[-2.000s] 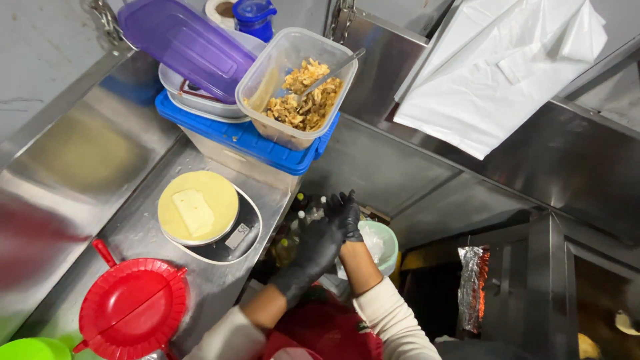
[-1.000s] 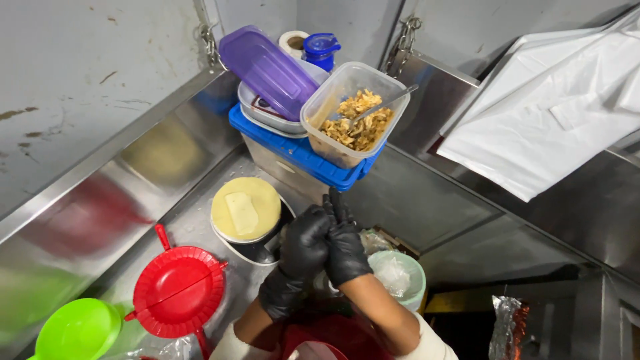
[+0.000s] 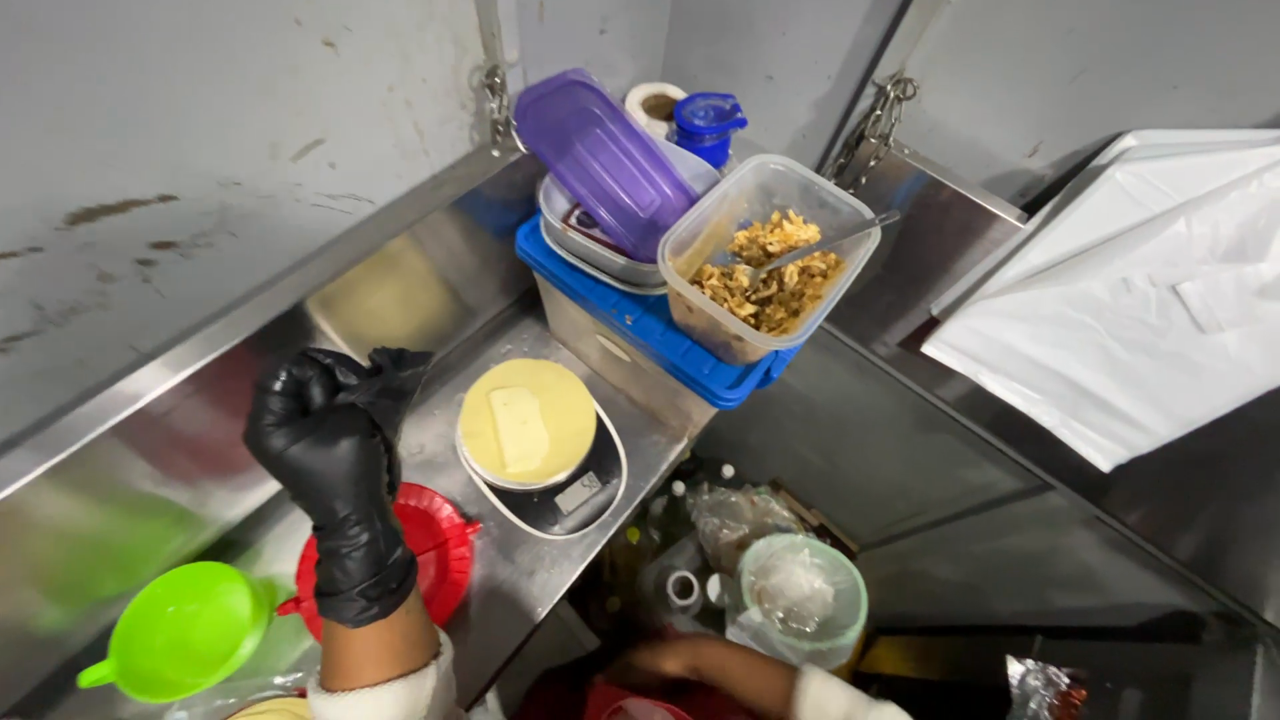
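My left hand (image 3: 330, 440), in a black glove, is raised over the left of the steel counter, closed on a crumpled black glove (image 3: 392, 385). My right hand (image 3: 645, 660) is low at the bottom, blurred and in shadow; bare skin shows at the wrist, and its fingers are not clear. Between my left hand and the counter's edge, a flat yellow dough disc (image 3: 560, 440) with a pale rectangular slice (image 3: 520, 428) on it rests on a kitchen scale (image 3: 580, 495). A red plastic dough press (image 3: 435, 550) lies partly behind my left wrist.
A clear tub of shredded filling (image 3: 770, 270) with a spoon stands on a blue-lidded box (image 3: 640, 325), beside a purple lid (image 3: 610, 165). A green plastic strainer or bowl (image 3: 185, 630) is at lower left. A lined bin (image 3: 800, 600) stands below the counter; white plastic sheeting (image 3: 1130, 300) hangs right.
My hands were together near the box, both in black gloves. They have parted: the left has moved left over the counter, the right down to the bottom. The view has shifted.
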